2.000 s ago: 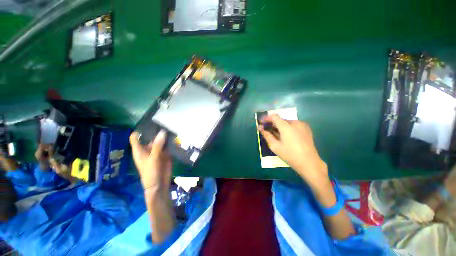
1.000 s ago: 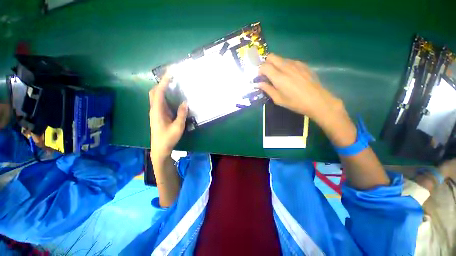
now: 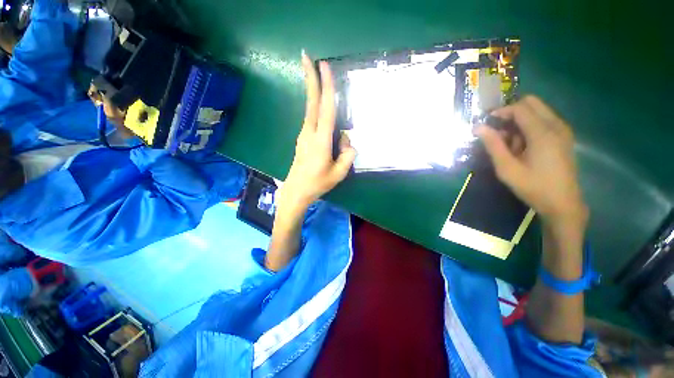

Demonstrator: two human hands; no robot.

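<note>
The opened tablet assembly [image 3: 403,111] lies on the green mat, its middle glaring white, with its board and orange flex at the right end. A small black tape piece [image 3: 447,62] sits near its top edge. My left hand [image 3: 318,136] rests at the tablet's left end, fingers spread, thumb on its lower left corner. My right hand [image 3: 533,148] is over the tablet's right end, thumb and index finger pinched at the board edge on something small and dark, likely black tape. The tape release liner [image 3: 480,240] with its dark block lies below, partly under my right hand.
A blue box [image 3: 203,111] with a yellow label stands at the left bench edge. A coworker in blue [image 3: 96,199] sits at left. A dark slab [image 3: 654,269] is at the right edge. Another dark device [image 3: 259,201] is below the bench edge.
The view has turned and shifted. The tablet was tilted and now lies nearly level in view. My left hand has gone from gripping its end to spread fingers. My right hand moved from liner to tablet.
</note>
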